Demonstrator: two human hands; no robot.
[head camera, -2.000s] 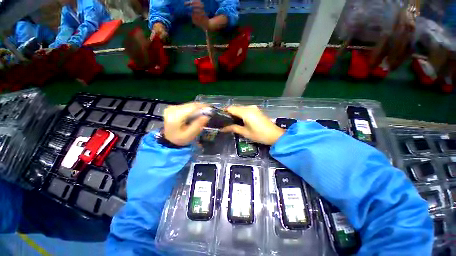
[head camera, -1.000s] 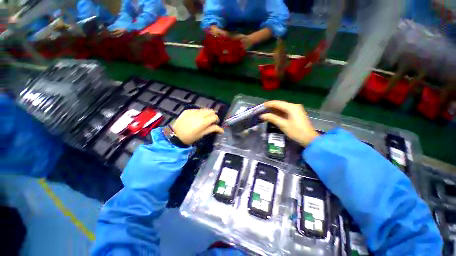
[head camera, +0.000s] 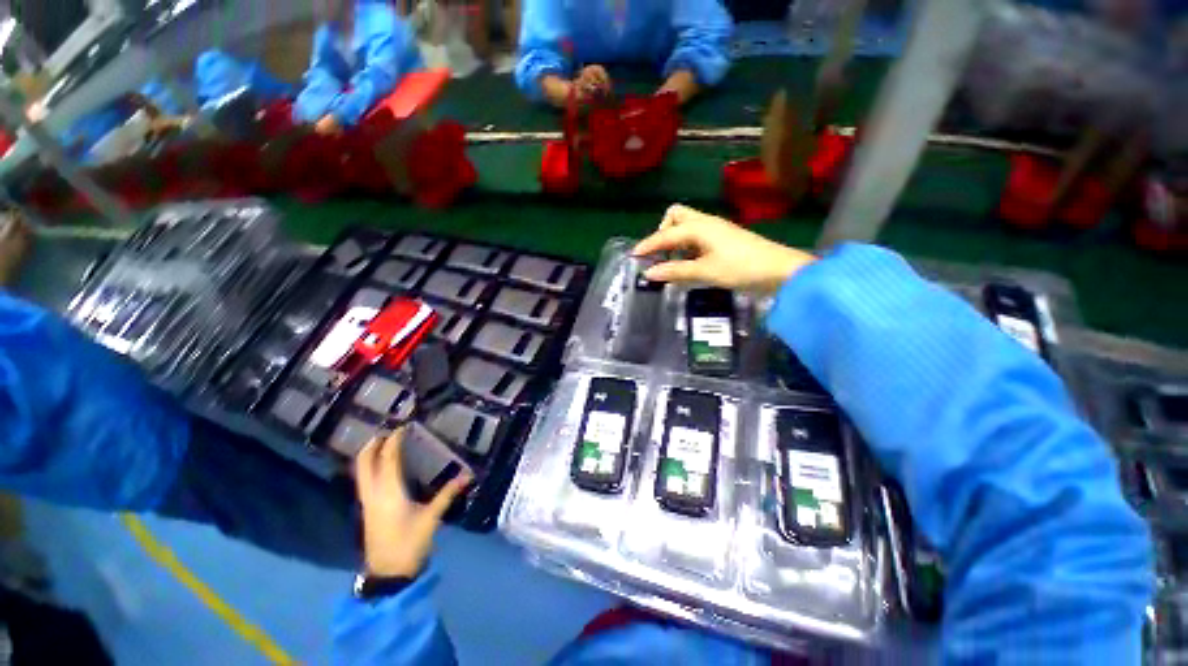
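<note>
The clear phone tray (head camera: 704, 566) holds several open-backed phones (head camera: 688, 449) showing white labels and green areas. My right hand (head camera: 717, 251) is at its far left pocket, with fingertips on a dark phone (head camera: 648, 280) that they partly hide. My left hand (head camera: 397, 505) is at the near edge of the black cover tray (head camera: 502, 455). Its thumb and fingers are spread on either side of a grey back cover (head camera: 434, 458); whether they grip it is unclear. A black band shows on the left wrist.
A red and white item (head camera: 395, 331) lies on the black tray. Stacked clear trays (head camera: 183, 293) are at far left, another tray (head camera: 1159, 429) at far right. A grey post (head camera: 899, 124) stands behind the phone tray. Blue-sleeved people and red items (head camera: 635, 134) are across the green line.
My hands, earlier together holding a phone above the clear tray, are apart. My left hand has moved down to the black tray; my right hand has lowered to the far left pocket.
</note>
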